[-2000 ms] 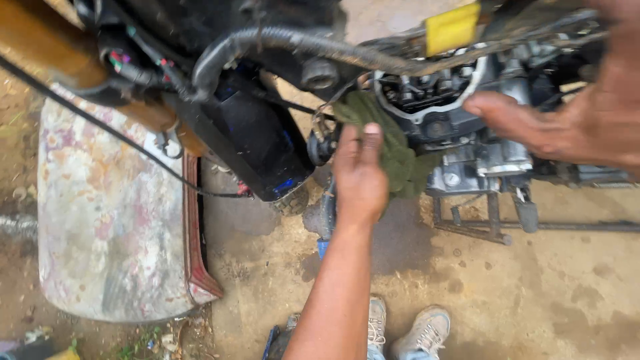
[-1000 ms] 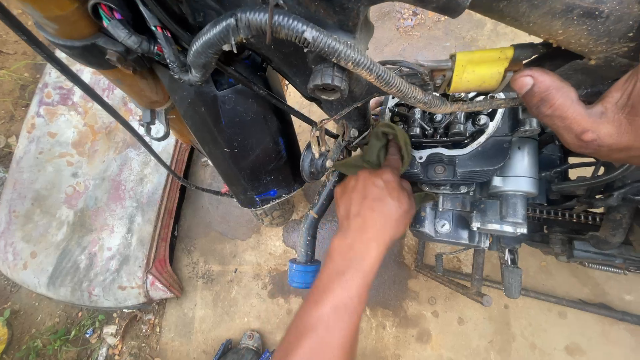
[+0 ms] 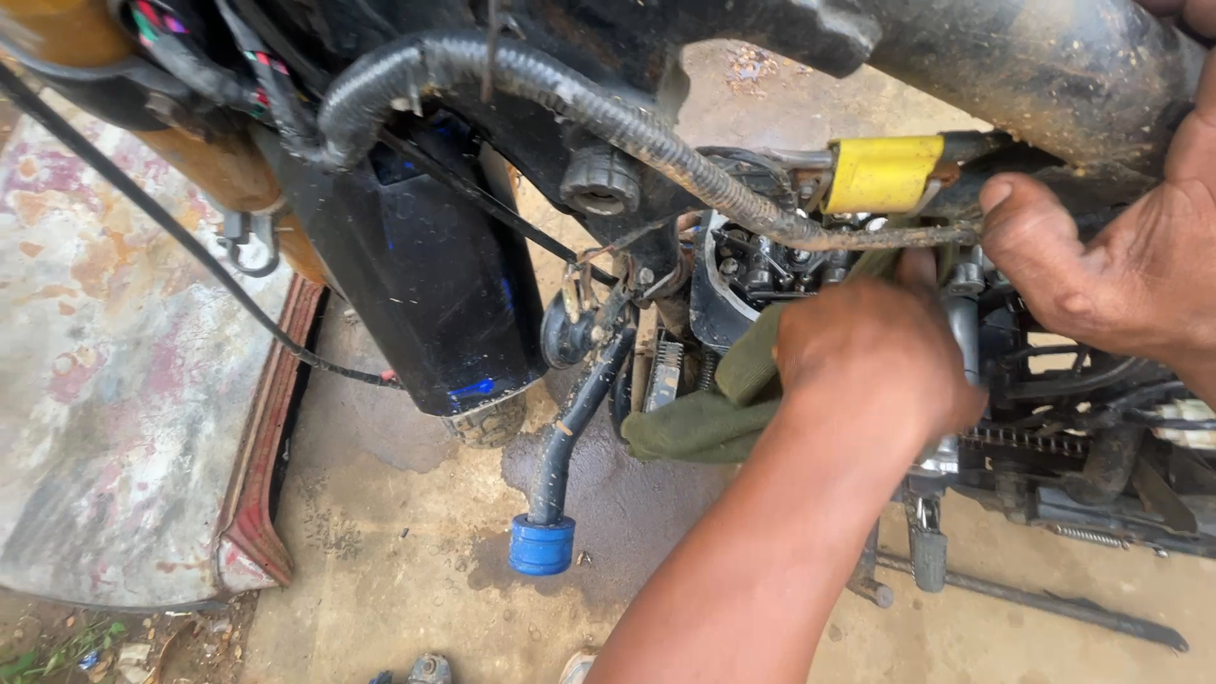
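My left hand (image 3: 874, 361) reaches up from the bottom and presses a bunched olive-green cloth (image 3: 703, 427) against the open top of a motorcycle engine (image 3: 727, 313). Its fingertips are partly hidden beneath a corrugated cable sleeve (image 3: 570, 100). Part of the cloth hangs down left of the hand. Valve gear shows inside the engine's opening. At the right edge, my right hand (image 3: 1121, 256) is around the thick frame tube (image 3: 1026, 66), its thumb beside the sleeve's end and some fingers cut off by the frame's edge.
A yellow-wrapped part (image 3: 883, 174) sits just above the engine. On the left are a black fender (image 3: 427, 285), a hanging black cable (image 3: 190, 242) and a worn panel (image 3: 123, 399) on the ground. A blue-capped tube (image 3: 541, 544) sticks out below. A metal bar (image 3: 1045, 603) lies at lower right.
My left hand has moved right with the cloth, from the engine's left side to over its opening. My right hand, above the engine's right side earlier, is now at the frame tube. The view is closer.
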